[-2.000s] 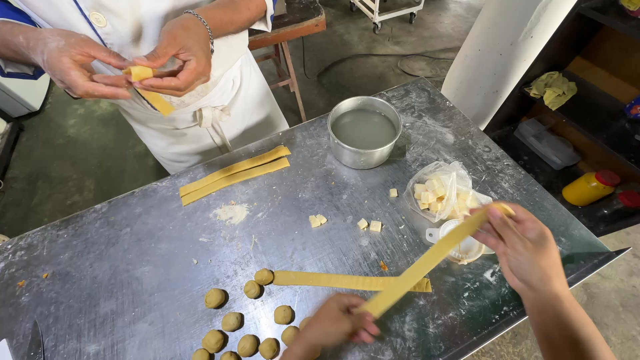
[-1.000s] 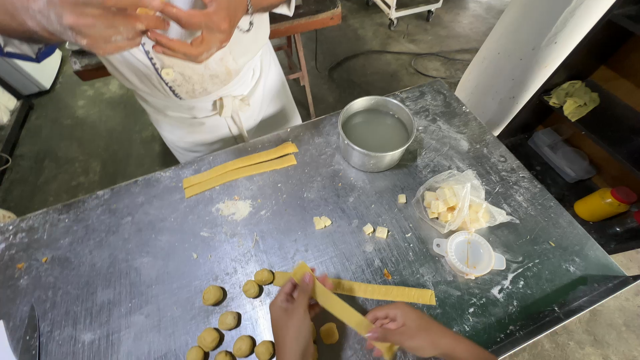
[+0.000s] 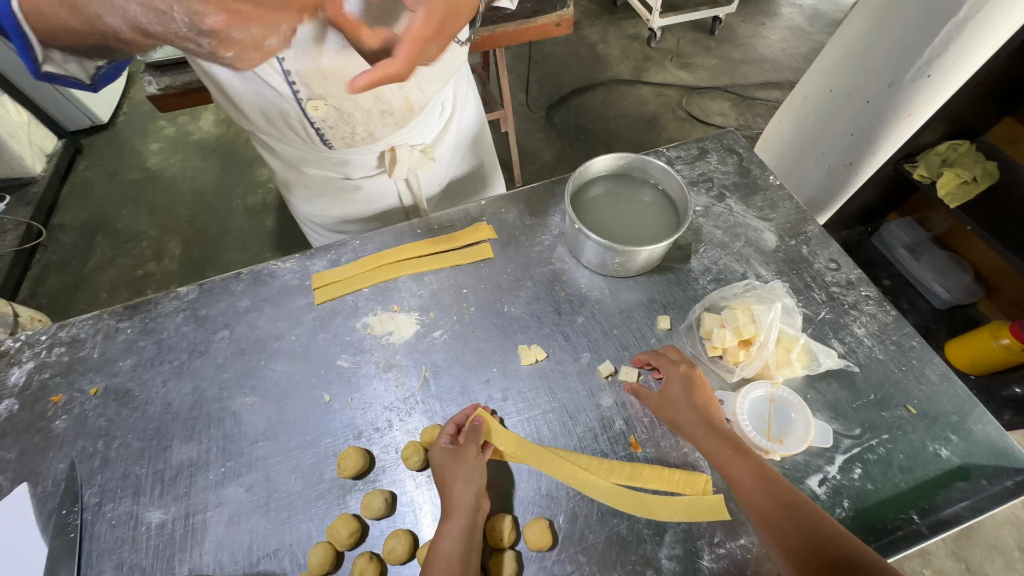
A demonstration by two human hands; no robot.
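My left hand (image 3: 464, 456) pinches the left end of a yellow dough strip (image 3: 608, 484), whose right end rests on the steel table (image 3: 240, 384). A second strip (image 3: 664, 474) lies partly beneath it. My right hand (image 3: 676, 392) is at a pale cheese-like cube (image 3: 629, 374), fingertips around or just beside it; whether it grips the cube I cannot tell. Another cube (image 3: 606, 369) sits just left of it. Several round dough balls (image 3: 344, 531) are around and left of my left forearm. A plastic bag of cubes (image 3: 732, 332) lies beyond my right hand.
A metal pan of cloudy liquid (image 3: 628, 212) stands near the far edge. Two dough strips (image 3: 404, 260) lie left of it, near a co-worker in a white apron (image 3: 360, 184). A plastic lid (image 3: 774, 418) is beside my right forearm. A knife (image 3: 66, 520) lies at lower left.
My right hand has let go of the strip and moved away to the cubes. My left hand still holds the strip's end. The strip now stretches to the right over the other one.
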